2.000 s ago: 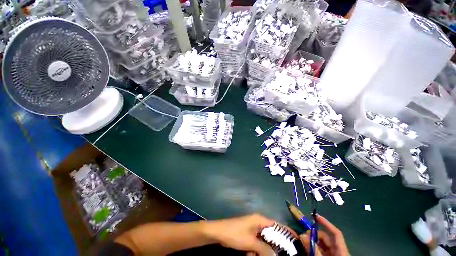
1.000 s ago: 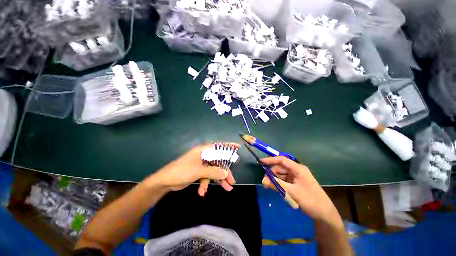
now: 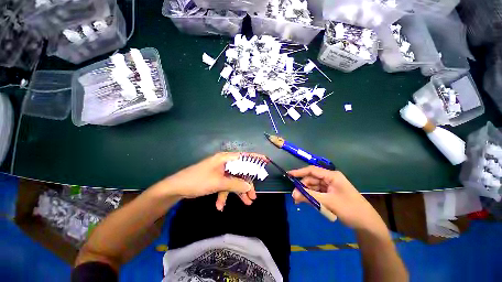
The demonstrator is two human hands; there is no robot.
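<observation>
My left hand holds a fanned row of white pieces on thin dark stems, over the bench's front edge. My right hand holds a slim dark purple pen-shaped tool with a pale end; its thin tip points at the right end of the row. Whether the tip touches cannot be told. A blue tool with a tan front and dark tip lies on the bench just beyond my right hand. A loose pile of white pieces with stems lies farther back.
A clear tub of rowed pieces stands at left beside a clear lid. Tubs of loose pieces line the back. At right are a white wrapped bundle, a small tub and a white offcut.
The view has tilted down since the first frame, and the fan has mostly left it. Since the last frame, my left hand's row has turned slightly, and the dark tool's tip is nearer it.
</observation>
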